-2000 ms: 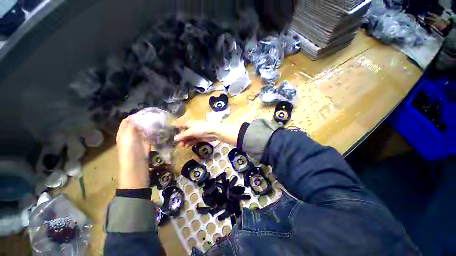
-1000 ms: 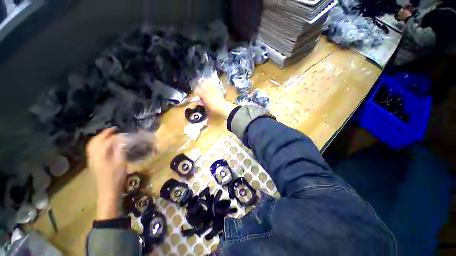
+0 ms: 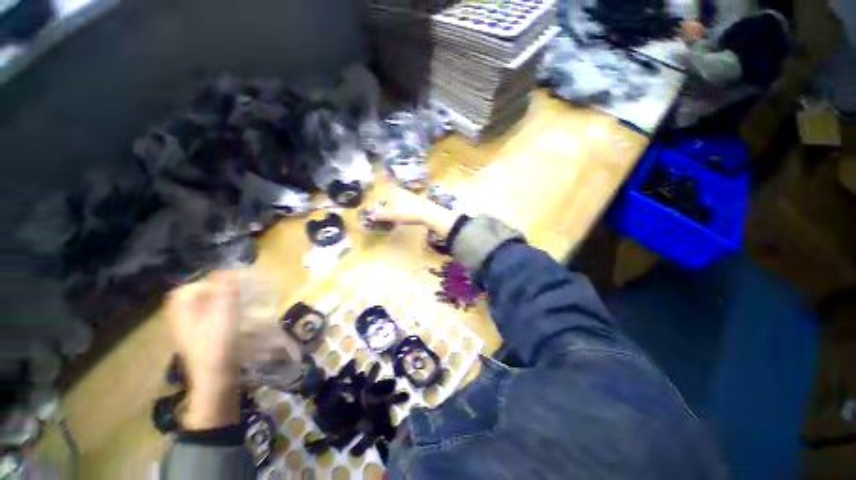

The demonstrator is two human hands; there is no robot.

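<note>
My left hand (image 3: pixel 206 342), blurred, is at the left with its fingers closed on a cloudy plastic bag (image 3: pixel 266 323); a dark shape shows inside it. My right hand (image 3: pixel 409 208) reaches to the back, its fingertips on a black housing (image 3: pixel 378 221) on the bench. Another housing (image 3: pixel 326 231) stands left of it over white scrap, and one (image 3: pixel 345 193) behind. More housings (image 3: pixel 416 362) stand on and around the perforated white tray (image 3: pixel 450 336). Small black parts (image 3: pixel 357 408) are piled on the tray. Purple fasteners (image 3: pixel 457 284) lie beside my right sleeve.
Bagged housings (image 3: pixel 216 155) are heaped along the back left. Stacked trays (image 3: pixel 488 70) stand at the back. A blue crate (image 3: pixel 680 211) with dark parts is beyond the bench's right edge. Another person's hand and sleeve (image 3: pixel 713 66) are at the top right.
The camera view has shifted, and the bench things appear further left. My right hand has moved from the heap's edge to a housing. My left hand still holds the bag, now lower, over the tray's left side.
</note>
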